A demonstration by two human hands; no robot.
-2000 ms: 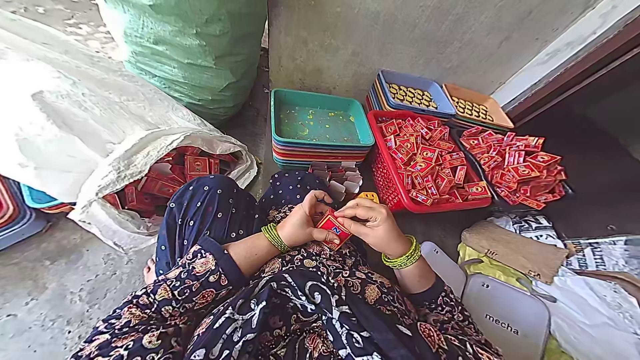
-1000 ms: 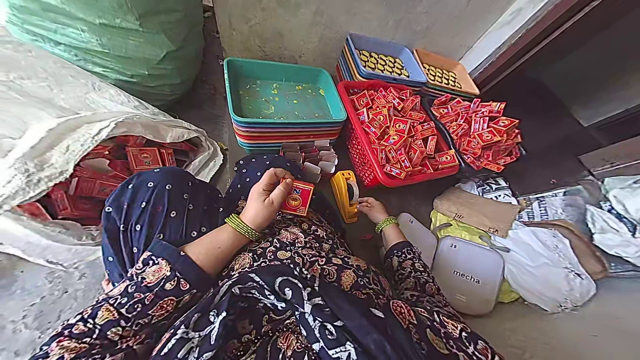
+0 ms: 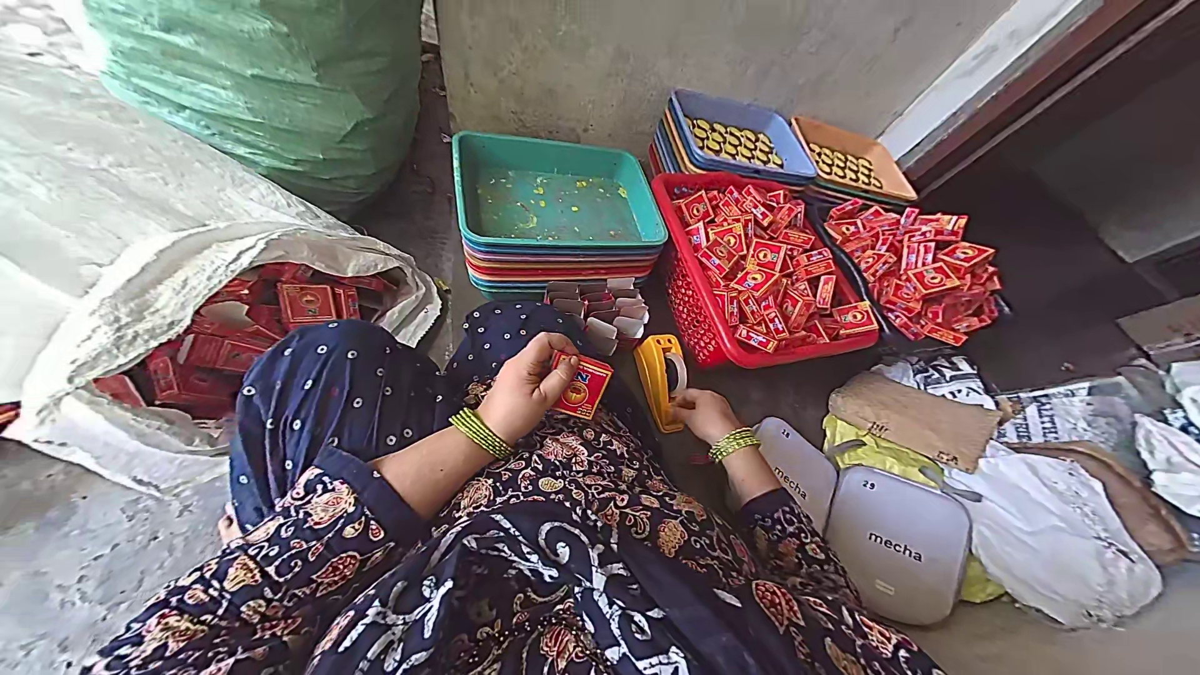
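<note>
My left hand (image 3: 534,389) pinches a small flat red cardboard box (image 3: 585,386) by its left edge, above my lap. My right hand (image 3: 705,414) is at the near end of a yellow tape dispenser (image 3: 653,382), its fingers at the roll of tape; whether they grip tape cannot be told. Several small boxes with raised flaps (image 3: 600,309) stand upright just beyond my knee. A red plastic basket (image 3: 694,309) heaped with small red boxes (image 3: 764,258) is beyond the dispenser.
A white woven sack (image 3: 178,253) of red boxes lies at left, a green sack (image 3: 262,84) behind it. Stacked trays, the top one teal (image 3: 562,239), stand ahead. Blue (image 3: 802,169) and orange trays (image 3: 905,187) hold round pieces. Another red box pile (image 3: 937,272), grey cases (image 3: 900,544) and plastic bags are at right.
Two seconds ago both hands were together at the red box. My right hand has moved right to the tape dispenser, while my left hand keeps the box.
</note>
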